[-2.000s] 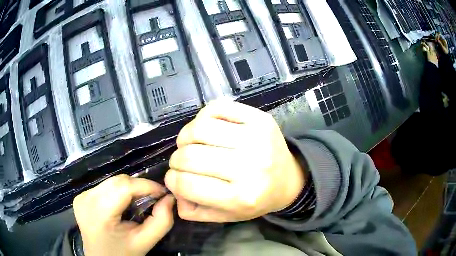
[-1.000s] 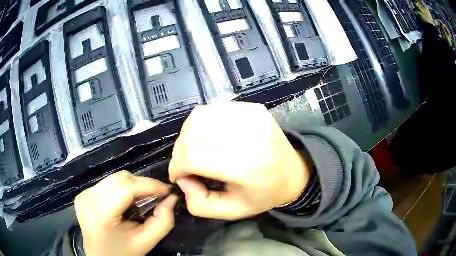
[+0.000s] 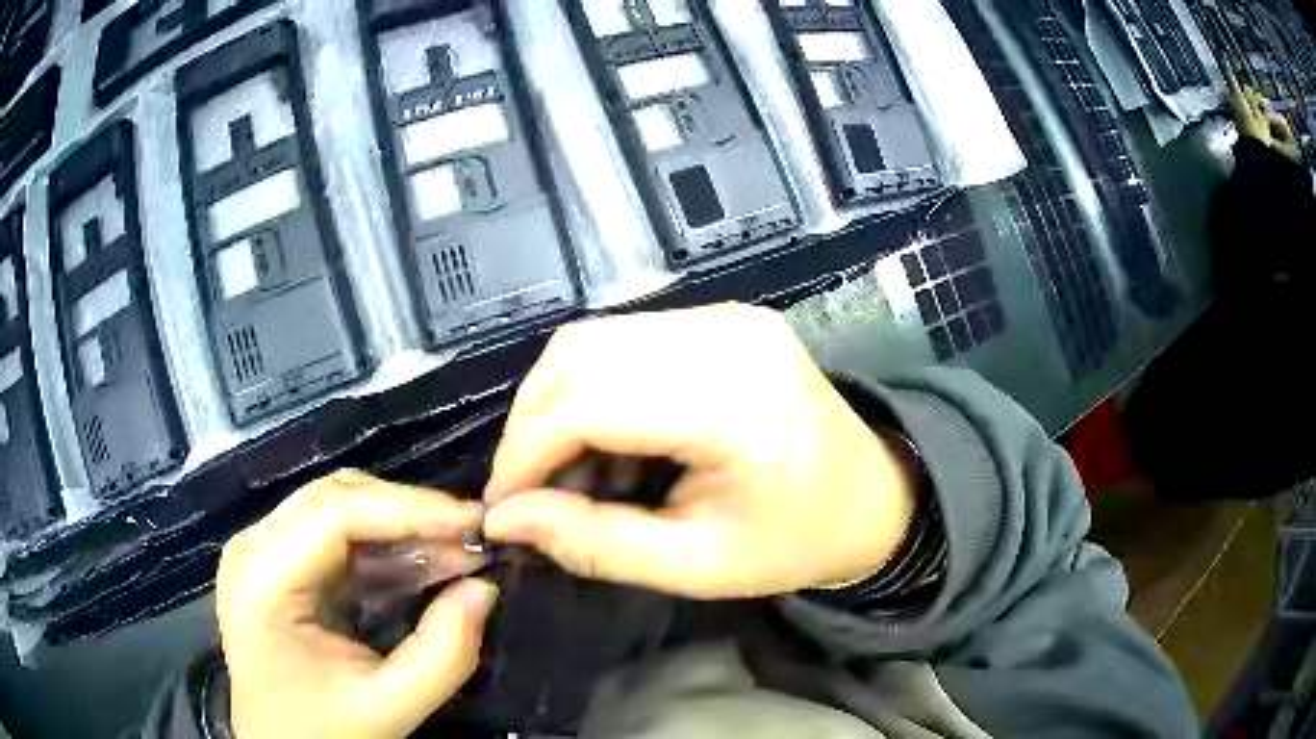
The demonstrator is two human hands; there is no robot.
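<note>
My left hand (image 3: pixel 347 606) is at the lower left, thumb and index finger pinching a small dark, partly glossy piece (image 3: pixel 478 543), which looks like an adhesive pad or its liner. My right hand (image 3: pixel 707 448) is beside it, with thumb and index fingertips at the same piece. The fingertips cover most of it, so its outline is hard to tell. Behind the hands, black phone housings (image 3: pixel 484 267) lie in rows in a whitish tray (image 3: pixel 325 188). The two rightmost front housings each show a dark rectangular pad (image 3: pixel 696 195) near the lower end.
The tray stack has dark, ragged front edges (image 3: pixel 274 469). A gridded sticker piece (image 3: pixel 953 295) and glossy black sheets (image 3: pixel 1075 188) lie on the dark green surface (image 3: pixel 1010 390) to the right. Another person's hand (image 3: pixel 1261 119) and dark sleeve are at the far right.
My left thumb and index finger have spread a little. My right thumb has straightened toward the piece and the right-hand fingers have opened from a closed curl. The other person's hand has moved.
</note>
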